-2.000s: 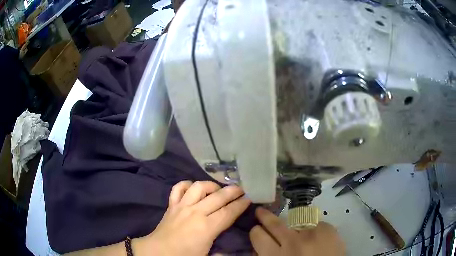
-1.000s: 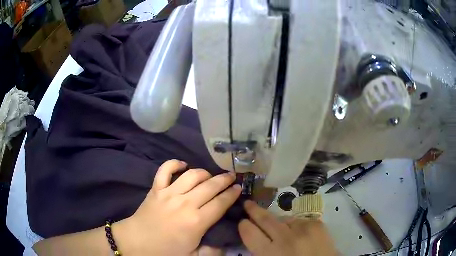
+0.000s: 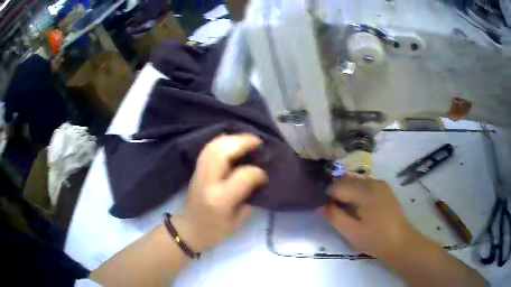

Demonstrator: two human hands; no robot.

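The dark purple garment [image 3: 168, 162] lies on the white machine table, its right end under the head of the sewing machine [image 3: 297, 73]. My left hand [image 3: 224, 185] is blurred and raised over the garment, thumb and fingers apart with a gap between them; I cannot see cloth held in it. My right hand [image 3: 364, 213] is beside the presser foot area, its fingertips closed on the garment's right edge. The needle is too blurred to make out.
Black thread snips [image 3: 426, 163] and an awl with a brown handle [image 3: 453, 221] lie on the machine bed at right. Black-handled shears [image 3: 495, 238] lie at far right. Cardboard boxes [image 3: 103, 81] and white cloth [image 3: 70, 157] are beyond the table at left.
My view has shifted, showing more of the table front. My left hand has lifted from beside the needle area and opened, moving left. My right hand stays at the cloth edge near the presser foot.
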